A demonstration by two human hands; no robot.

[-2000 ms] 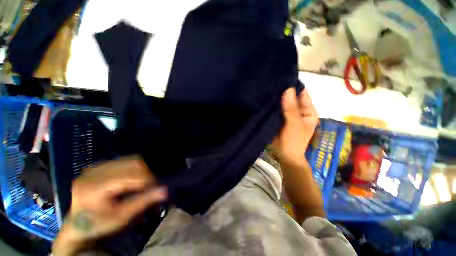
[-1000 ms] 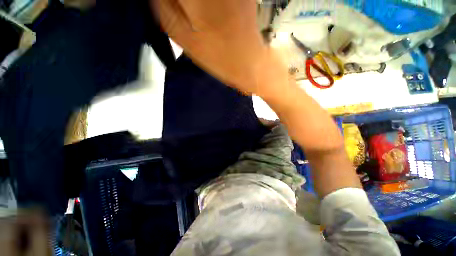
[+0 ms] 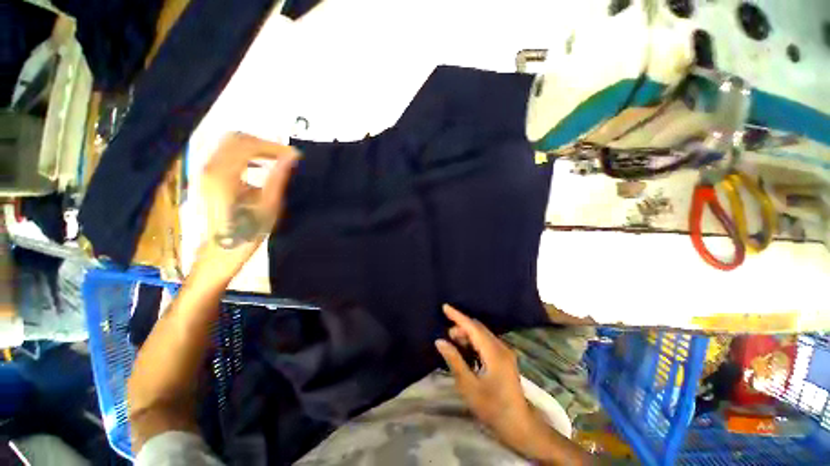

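A dark navy garment piece (image 3: 400,209) lies over the white table edge and hangs down into the lap. Its upper right part reaches the base of the sewing machine head (image 3: 628,82). My left hand (image 3: 241,187) is blurred at the piece's upper left corner; its bent fingertips meet the cloth edge, and whether they pinch it cannot be told. My right hand (image 3: 487,369) is at the lower right of the cloth, thumb and fingers apart, holding nothing.
Scissors with red and yellow loops (image 3: 719,227) lie by the machine at right. A long navy strip (image 3: 168,155) lies along the table's left side. A blue basket (image 3: 105,355) is at lower left; another, with red and yellow packets (image 3: 760,364), is at lower right.
The navy piece now lies spread across the table edge. My right hand has come down from the upper middle to the lap edge. My left hand has moved up from lower left to the cloth's corner.
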